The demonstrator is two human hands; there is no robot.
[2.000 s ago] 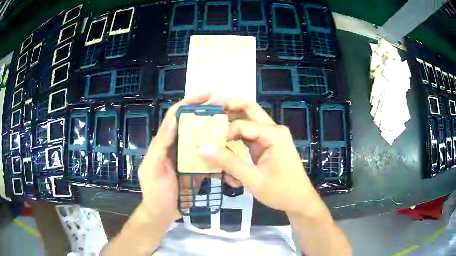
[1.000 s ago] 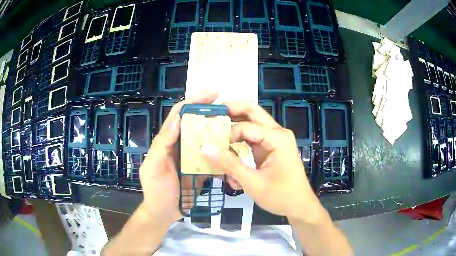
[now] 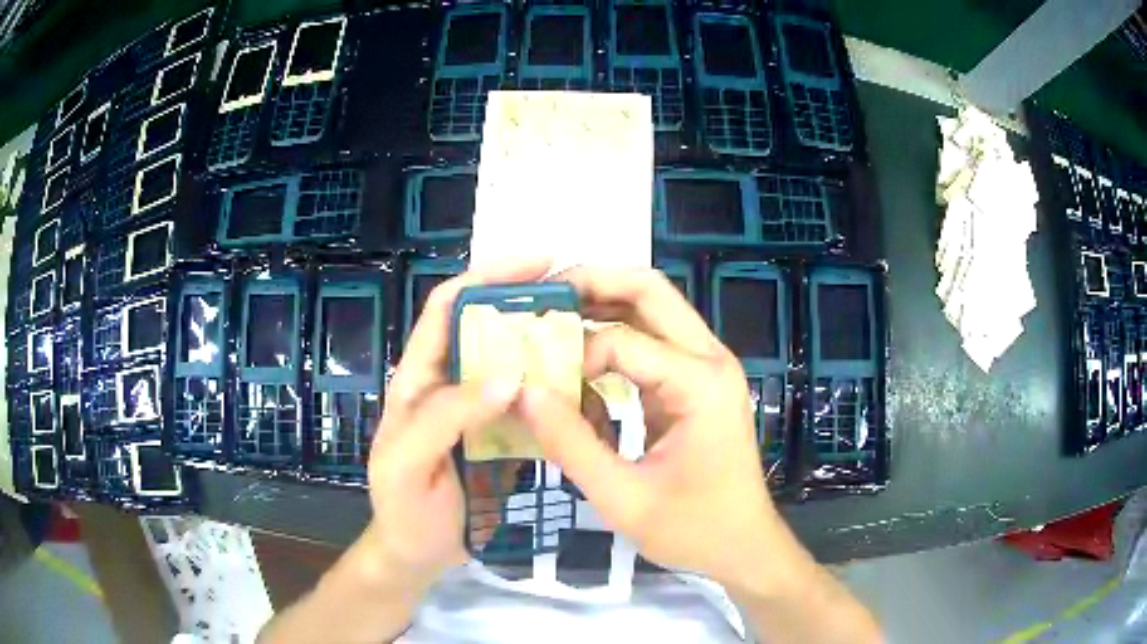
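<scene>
A dark blue-teal phone front housing (image 3: pixel 517 298) is held upright between my hands, its keypad grid towards me. A cream-yellow adhesive piece (image 3: pixel 501 345) lies over its window. My left hand (image 3: pixel 421 434) grips the housing's left side, with its thumb on the adhesive piece. My right hand (image 3: pixel 673 421) is at the housing's right side, its thumb also on the piece, close to the left thumb. A white-cream gasket sheet (image 3: pixel 564 189) lies beyond and under my hands. Its lower part with rectangular holes shows below them. Whether the piece is stuck down cannot be seen.
A black blister tray (image 3: pixel 377 151) holds rows of housings under the sheet. Neighbouring trays at left (image 3: pixel 111 289) and far right (image 3: pixel 1097 289) hold mostly cream-ringed housings. Release liners (image 3: pixel 985 239) are piled on the bench (image 3: pixel 937 434) at right. White perforated sheets (image 3: pixel 208 579) are at lower left.
My left thumb has come onto the front of the adhesive piece, beside the right thumb. The housing and both hands sit slightly lower in the view.
</scene>
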